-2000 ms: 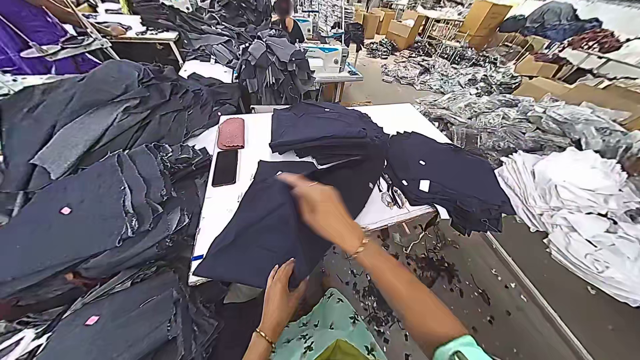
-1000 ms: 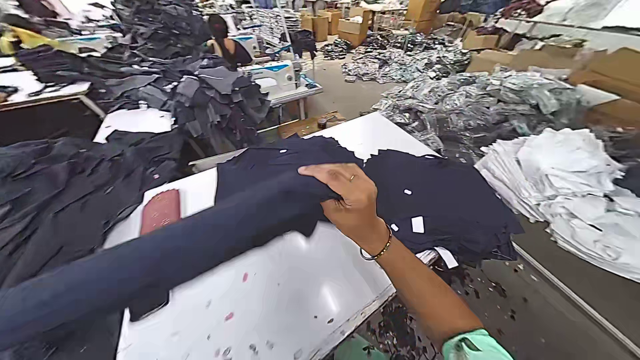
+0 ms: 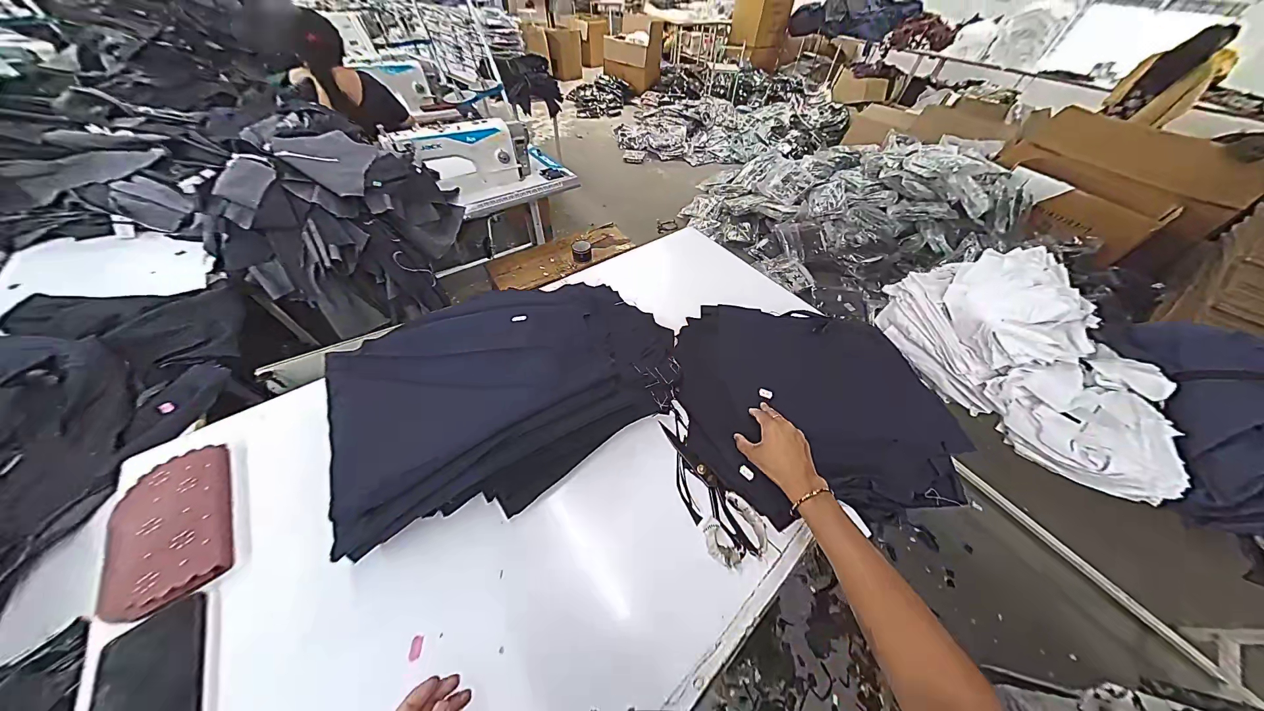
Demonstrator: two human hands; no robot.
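My right hand [image 3: 780, 449] rests its fingertips on the right-hand stack of dark navy fabric pieces [image 3: 820, 385], beside a small white sticker. Its fingers are apart. At the lower edge of the view, only the fingers of my left hand [image 3: 434, 694] show, over the white table [image 3: 395, 612]; nothing is seen in them. A second stack of navy pieces [image 3: 474, 395] fans out left of the first. Between the stacks, near the table's right edge, lie scissors [image 3: 703, 474] with cloth-wrapped handles.
A pink patterned case [image 3: 170, 533] and a black phone [image 3: 153, 657] lie at the table's left. White cloth pieces [image 3: 1057, 375] are heaped at right. Behind stand a sewing machine [image 3: 474, 153], dark cloth piles [image 3: 326, 197] and plastic-wrapped bundles [image 3: 869, 197]. A person [image 3: 346, 79] sits at the back left.
The navy piece my right hand held one second ago has left it, and that hand is now on the right stack. My left hand's fingers have come into view at the bottom.
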